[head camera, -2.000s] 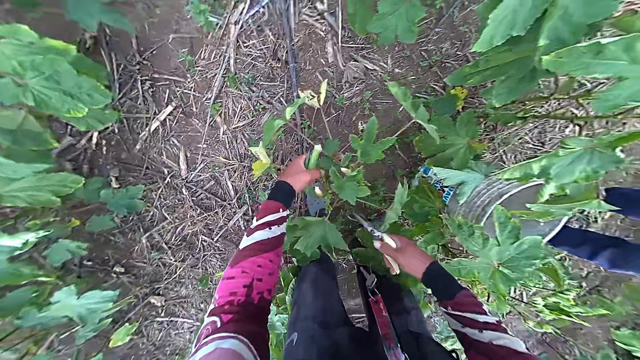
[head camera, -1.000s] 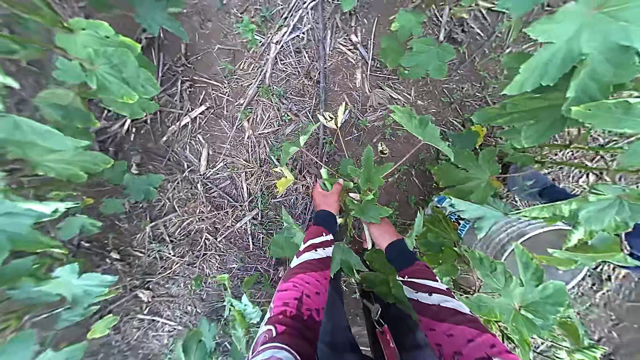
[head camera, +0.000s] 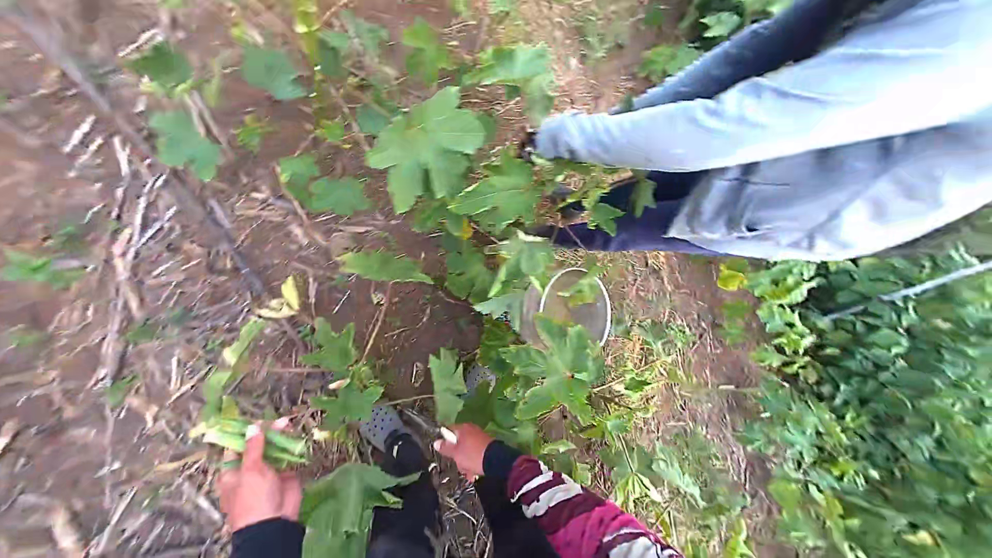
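Note:
My left hand (head camera: 257, 482), at the lower left, is closed on a bundle of long green pods (head camera: 260, 442), held over the soil. My right hand (head camera: 467, 449) is curled at the bottom centre around a small tool with a pale end (head camera: 447, 435); its blades are hidden from view. Between and above the hands stands a plant with lobed green leaves (head camera: 349, 399), like okra. One large leaf (head camera: 345, 504) hangs just right of my left wrist. A pale yellow withered leaf (head camera: 285, 298) is above my left hand.
A round-rimmed bucket (head camera: 575, 310) stands behind leaves right of centre. Another person in a pale long-sleeved garment (head camera: 814, 132) leans in from the upper right. My grey clog (head camera: 381, 426) is on the ground among stems. Dry stalks (head camera: 124, 310) litter the soil at left; dense foliage (head camera: 876, 418) grows at right.
My hands, close together a second ago, are now apart, the left one out to the left with the green pods. The view has swung, and the other person's upper body has come into sight.

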